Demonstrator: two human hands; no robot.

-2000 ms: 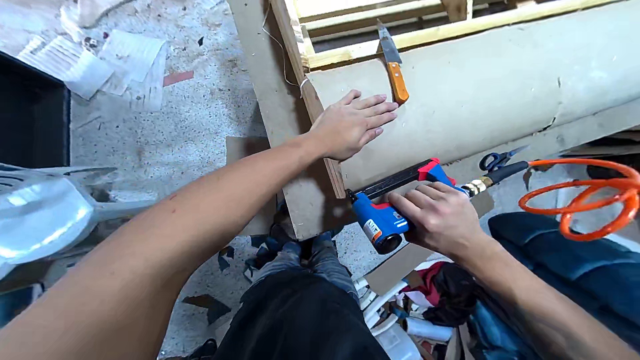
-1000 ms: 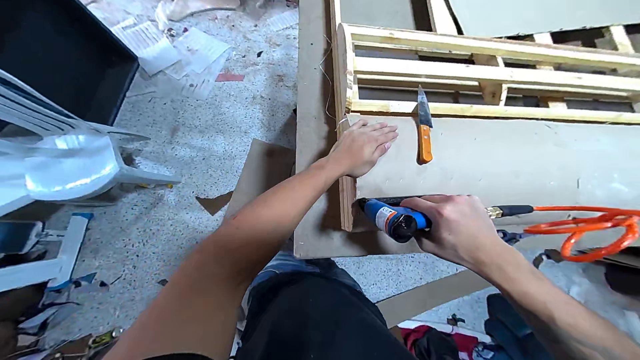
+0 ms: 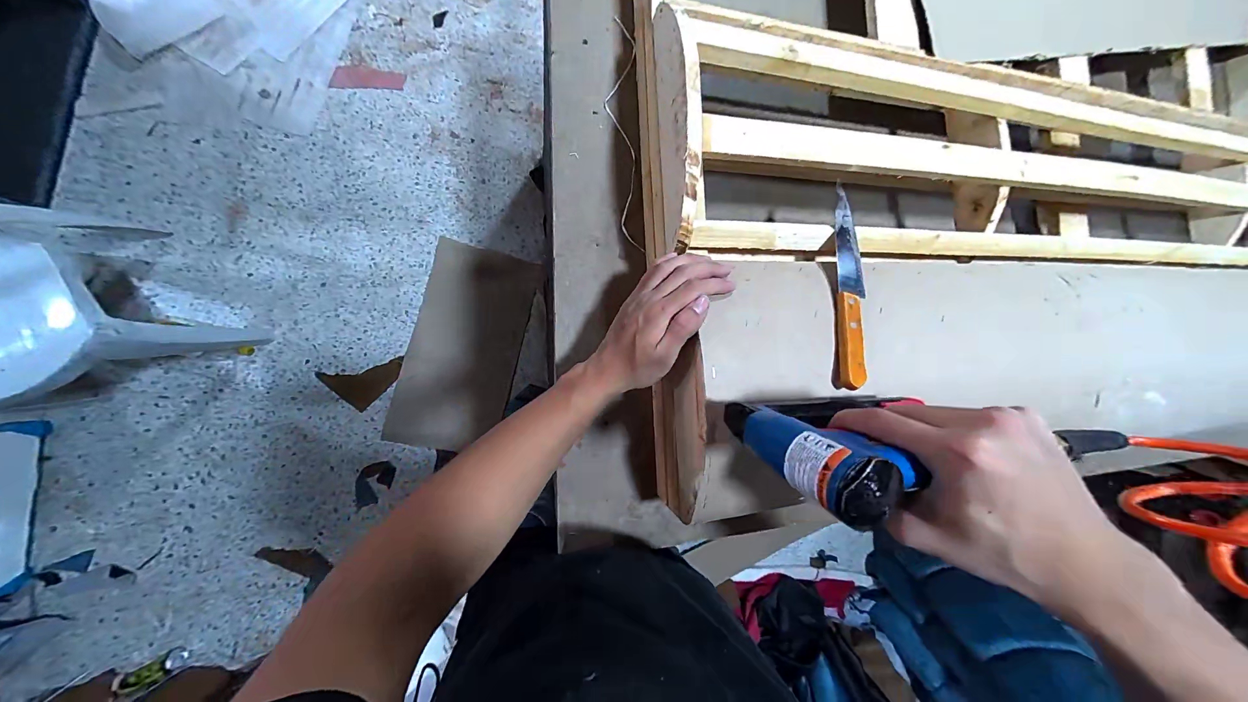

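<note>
My left hand [image 3: 663, 320] rests on the end panel of a wooden frame [image 3: 682, 419], its fingers over the panel's edge. My right hand [image 3: 985, 478] grips a blue pneumatic stapler [image 3: 814, 458], whose nose lies close to the right side of that end panel, over the covering. A grey-brown cardboard-like sheet [image 3: 994, 331] covers the near part of the frame. On it lies a knife with an orange handle [image 3: 851, 341], its blade reaching over a wooden slat [image 3: 975, 244]. Whether the stapler's nose touches the sheet, I cannot tell.
The frame lies on a board-topped table [image 3: 595, 195], with a loose thread [image 3: 619, 136] left of it. An orange coiled air hose [image 3: 1170, 502] runs off right. Left on the floor are a cardboard piece [image 3: 468, 341], scraps, papers and a white plastic chair [image 3: 49, 302]. Dark blue cushioning [image 3: 985, 624] sits below right.
My left hand has moved from the covering sheet to the frame's end panel. The stapler has stayed in my right hand near the frame's end. The view has shifted.
</note>
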